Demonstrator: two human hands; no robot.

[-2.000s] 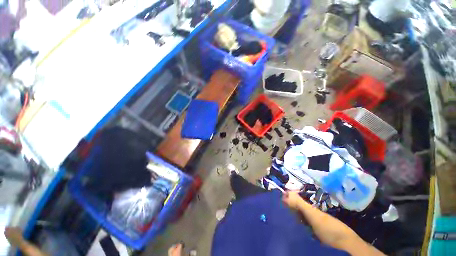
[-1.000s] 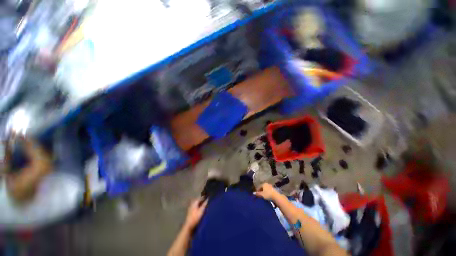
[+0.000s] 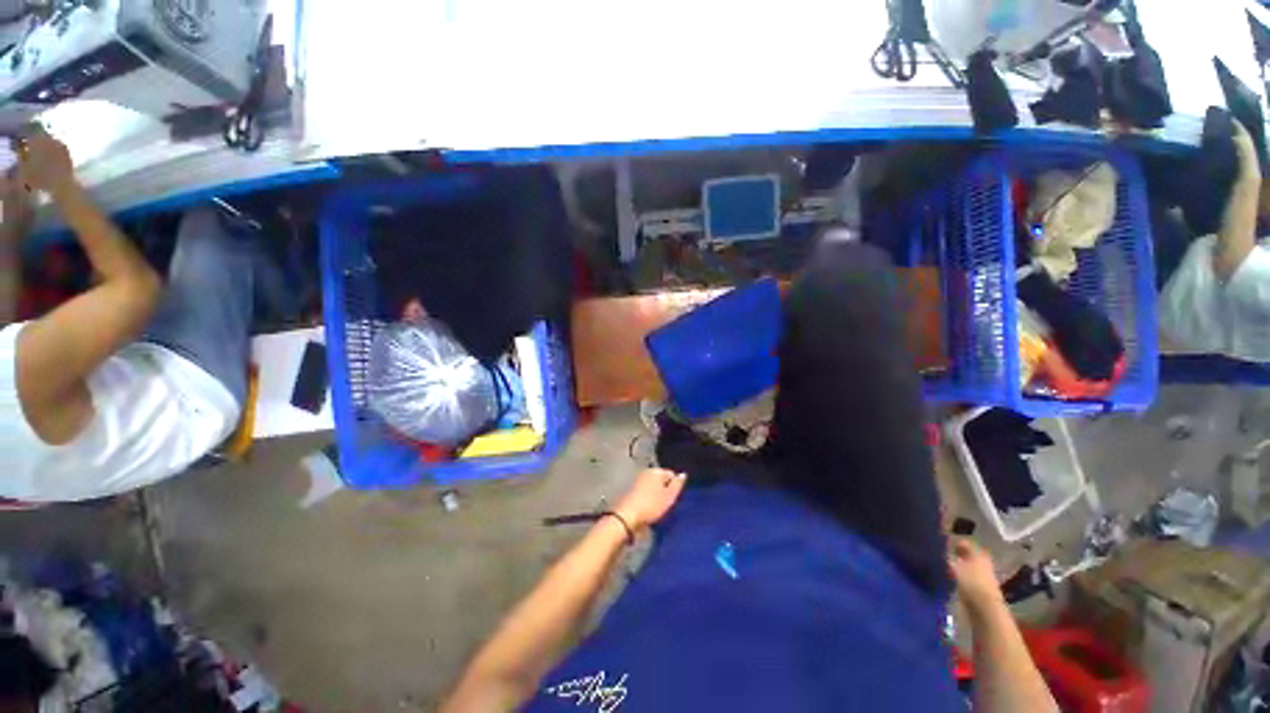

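My left hand (image 3: 652, 495) is at my left thigh by the shirt hem, fingers curled; whether it pinches cloth is unclear. My right hand (image 3: 971, 568) is beside my right hip, small and partly hidden; nothing shows in it. My right leg, in black trousers, reaches over the brown wooden bench (image 3: 613, 346) towards the table. A blue flat piece (image 3: 717, 346) lies on the bench beside that leg. The white sewing table (image 3: 585, 77) has a blue edge.
Blue baskets stand left (image 3: 334, 327) and right (image 3: 1145, 293) of the bench, the left holding dark fabric and a clear bag (image 3: 432, 383). A white basket (image 3: 1014, 522) holds dark pieces. Red stool (image 3: 1093, 669) and cardboard box (image 3: 1170, 599) are lower right. People sit at both sides.
The view has turned to face the table squarely. My right leg has moved onto or over the bench. My right hand has moved from my front to beside my hip.
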